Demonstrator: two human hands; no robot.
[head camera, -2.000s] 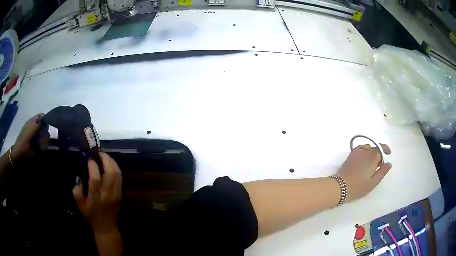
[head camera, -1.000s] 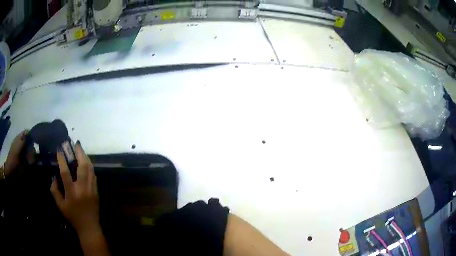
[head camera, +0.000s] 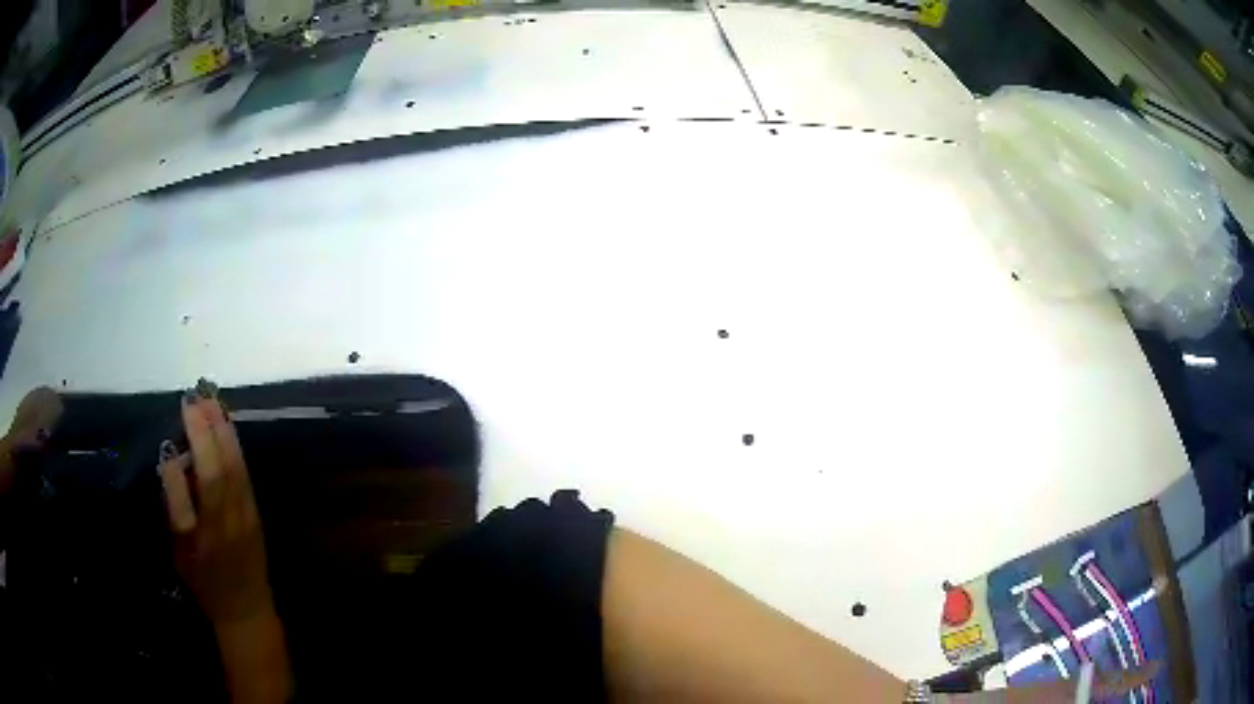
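My left arm, in a black sleeve, reaches from bottom centre to the lower right. My left hand (head camera: 1121, 684) is mostly cut off by the bottom edge, over the sewing template (head camera: 1038, 571); its grip is unclear. A small white band (head camera: 1086, 682) crosses near the fingers. The template is bluish, with curved pink strips (head camera: 1059, 609) and white strips (head camera: 1100, 571) and a brown band (head camera: 1158, 564). My right hand is not in view.
A white worktable (head camera: 591, 275) carries a red button (head camera: 957, 605) beside the template and crumpled clear plastic film (head camera: 1100, 206) at right. Another person's hands (head camera: 220, 509) are over a dark round-cornered panel (head camera: 461, 454) at left. Machine rails (head camera: 110, 103) run along the back.
My left hand, earlier raised over the table with a thin ring on its fingers, has moved down to the template. The other person's hands no longer visibly hold the black object.
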